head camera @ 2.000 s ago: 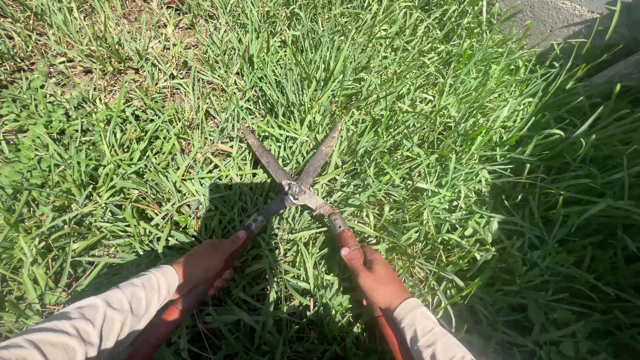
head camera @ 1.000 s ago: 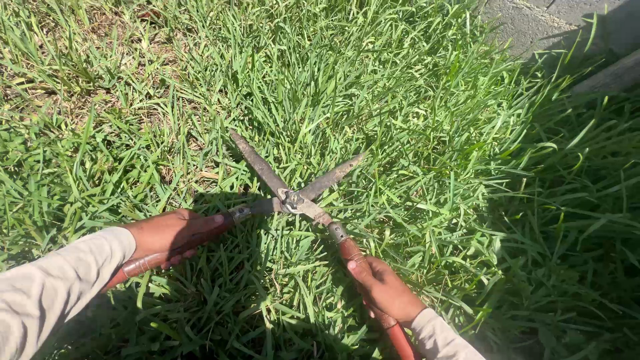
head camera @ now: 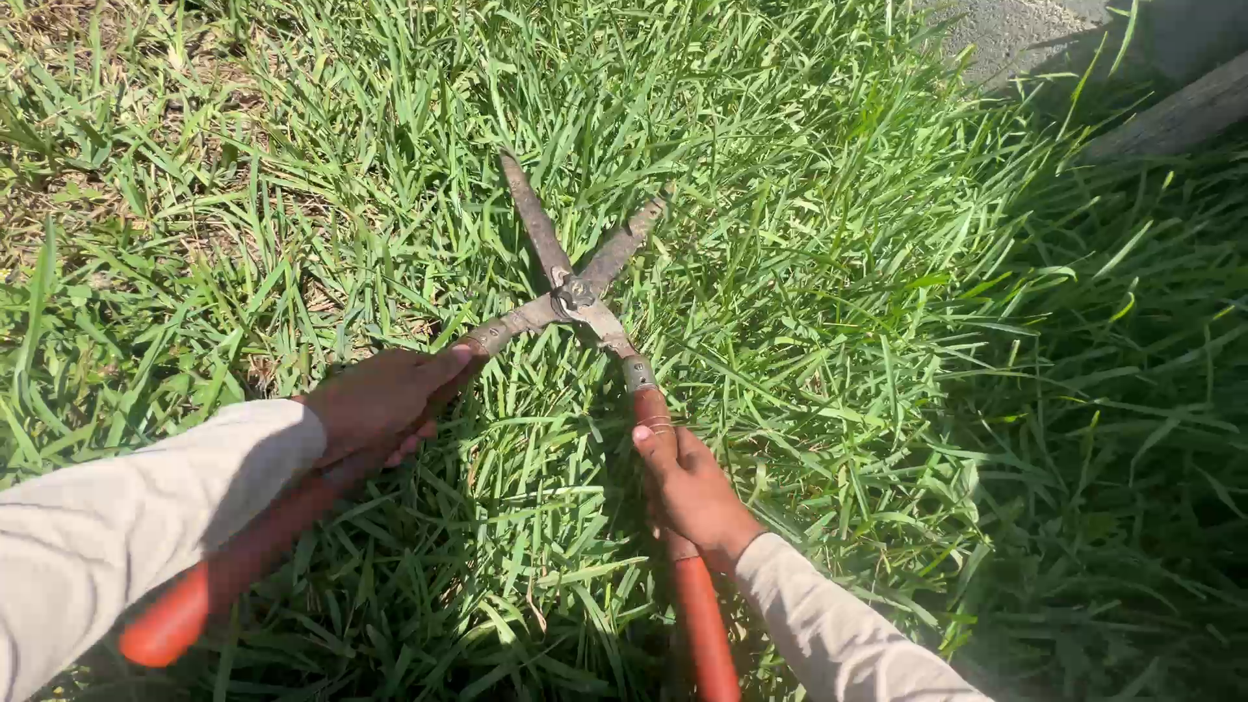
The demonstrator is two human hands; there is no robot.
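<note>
A pair of hedge shears [head camera: 575, 292] with worn, stained metal blades and red handles lies over the long green grass [head camera: 829, 322], its blades spread in a V that points away from me. My left hand [head camera: 385, 405] is closed around the left handle, near its metal socket. The right handle is in the grip of my right hand [head camera: 697, 497], whose thumb rests along the top. Grass blades partly cover the tip of the right blade. Both of my arms wear light long sleeves.
At the top right stands a grey concrete block [head camera: 1014, 34], and a weathered wooden post or beam [head camera: 1170, 117] is at the right edge. Shorter grass with dry brown patches [head camera: 195, 185] covers the upper left. Shadow falls over the grass on the right.
Since one second ago the blades have drawn somewhat closer together and the handles too. Two seconds ago the handles were closer together than one second ago.
</note>
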